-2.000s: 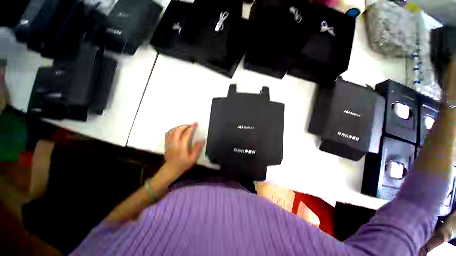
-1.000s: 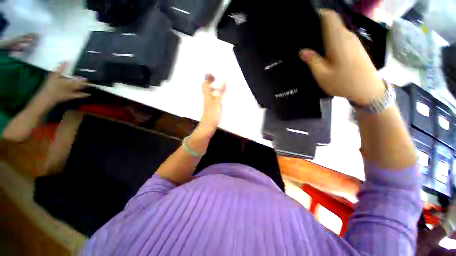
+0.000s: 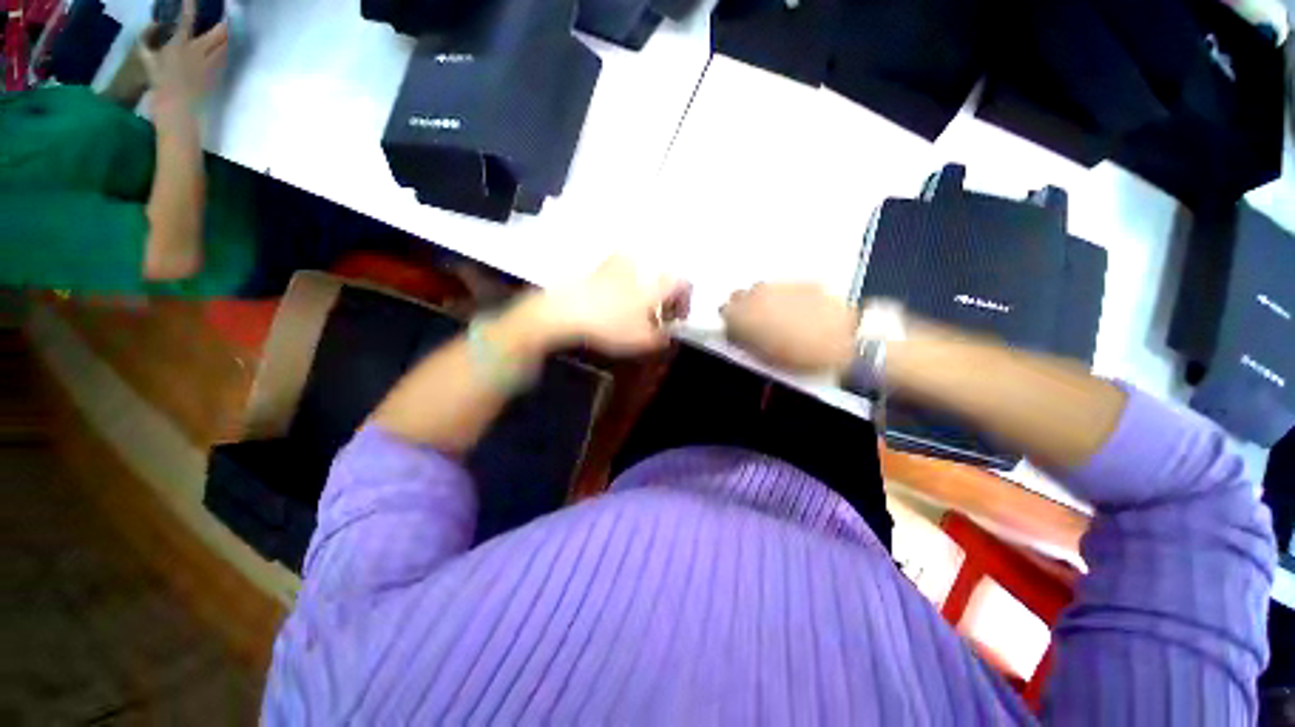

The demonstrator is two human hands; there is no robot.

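My left hand (image 3: 625,310) and my right hand (image 3: 790,325) face each other over the table's front edge, a small gap apart, fingers curled. Both are blurred; I cannot tell whether they hold something thin and white against the white table (image 3: 753,185). A pile of flat black box blanks (image 3: 980,256) with two tabs at its back edge lies just right of my right hand, partly hidden by my right forearm.
Black printed boxes (image 3: 490,107) stand at the left, more black pieces (image 3: 1257,320) at the right. Black ribboned boxes (image 3: 1122,71) line the back. A brown carton (image 3: 291,348) with black contents is below left. A red stool (image 3: 994,582) is below right. A coworker's green sleeve (image 3: 85,185) shows at far left.
The view has shifted left. My right hand has left the black pieces at the back and come down near my left hand. The blank pile now shows uncovered at its back, with two tabs.
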